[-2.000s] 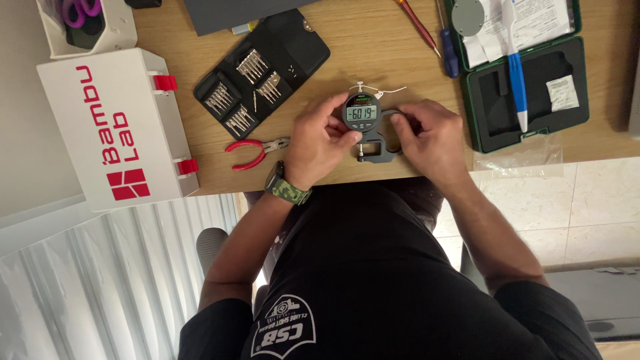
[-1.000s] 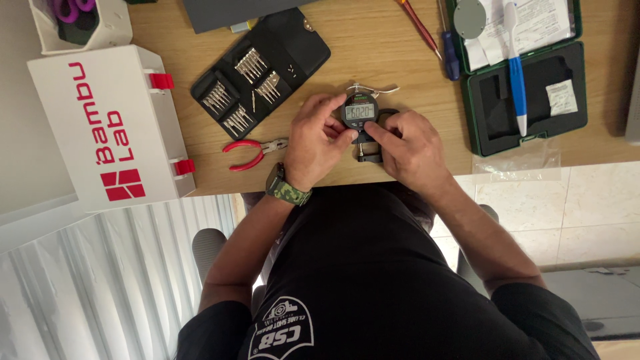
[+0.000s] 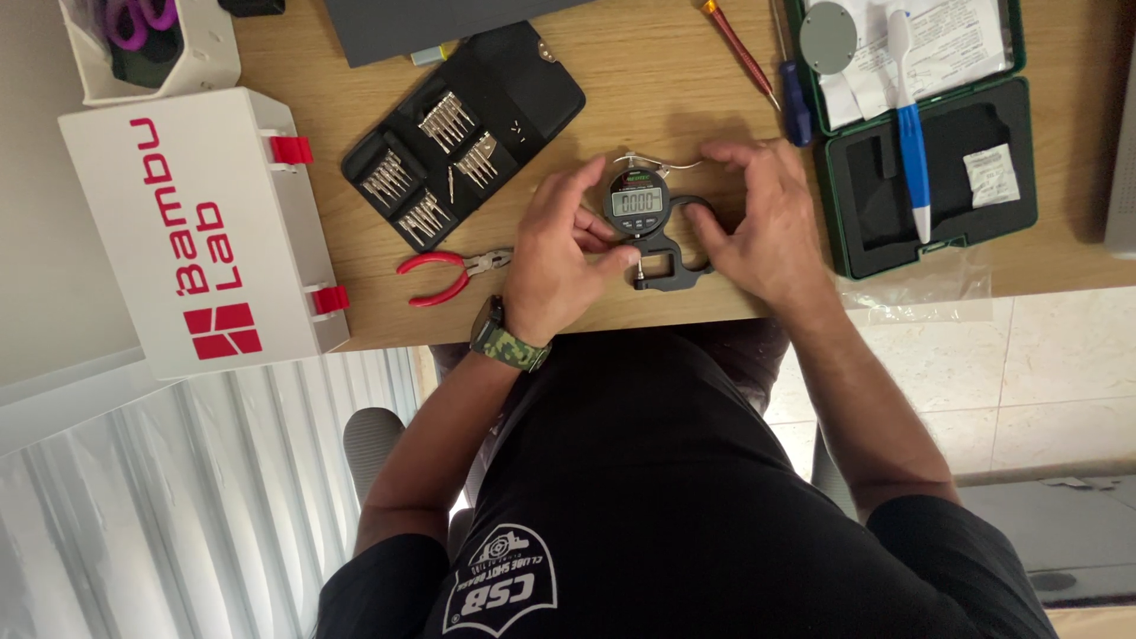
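A digital thickness gauge [image 3: 637,202] with a round display and a black C-shaped frame lies near the table's front edge, its display reading zero. At its left side is my left hand [image 3: 559,244], fingers curled around the dial's edge and thumb near the spindle. My right hand [image 3: 761,222] is spread at the right of the frame, thumb by the finger loop; whether it touches is hard to tell. A thin curved metal lever [image 3: 661,163] sticks out above the dial towards the right fingertips. Nothing shows between the gauge's jaws.
Red-handled pliers [image 3: 451,273] and a black precision bit case [image 3: 461,133] lie left. A white box [image 3: 209,240] stands further left. On the right are a blue screwdriver [image 3: 795,106], a red screwdriver [image 3: 741,51] and a green case [image 3: 932,240] with a blue-and-white brush handle [image 3: 912,146] across it.
The display has gone from about six to zero. My right hand has moved off the dial to the right, its fingers now spread, and my left fingers have loosened around the dial.
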